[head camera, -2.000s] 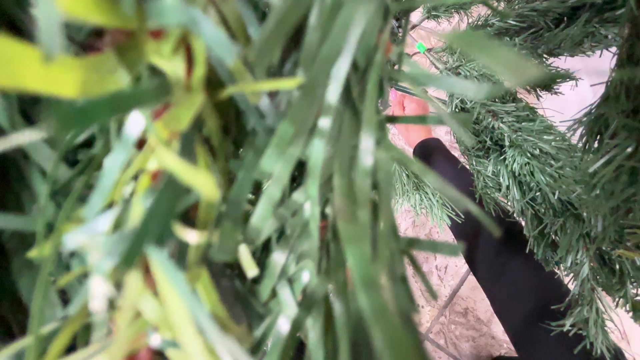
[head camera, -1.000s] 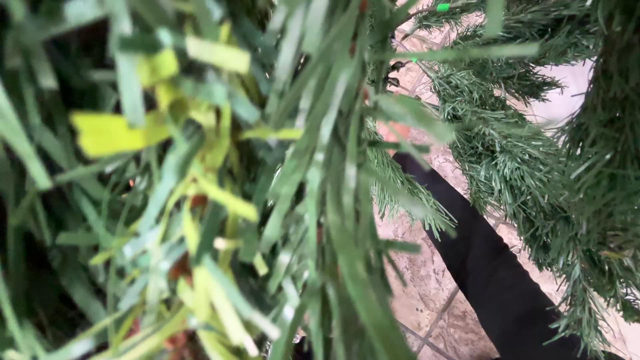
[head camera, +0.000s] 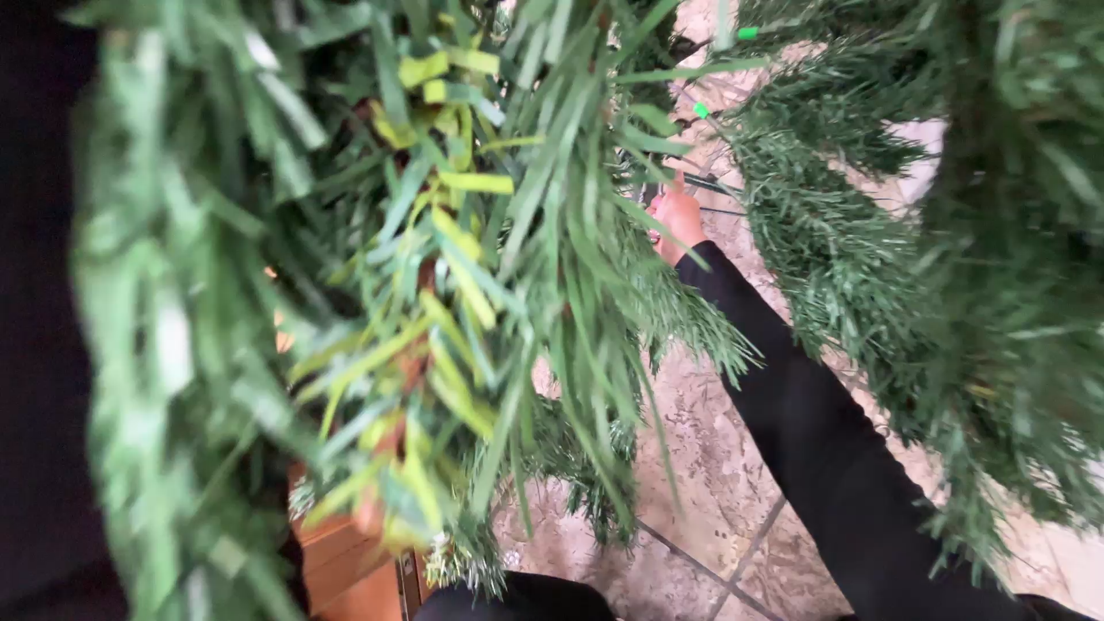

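Branches of an artificial Christmas tree fill the left and middle of the view, close to the camera and partly blurred. My right hand, at the end of a black sleeve, reaches in behind the needles near the upper middle. Its fingers are partly hidden, beside thin dark rods or wires, and whether they grip anything cannot be told. Two small bright green pieces sit on thin dark stems above the hand. My left hand cannot be made out; a small skin-toned patch low among the yellow-green needles is too blurred to name.
More green artificial branches hang on the right, around the black sleeve. Stone-look floor tiles lie below. An orange-brown wooden surface shows at the lower left, beside a dark clothed knee or leg.
My right hand, mostly hidden behind needles earlier, now shows more plainly. The near branches have shifted in view, and the wooden surface and dark clothing at the bottom have come into sight.
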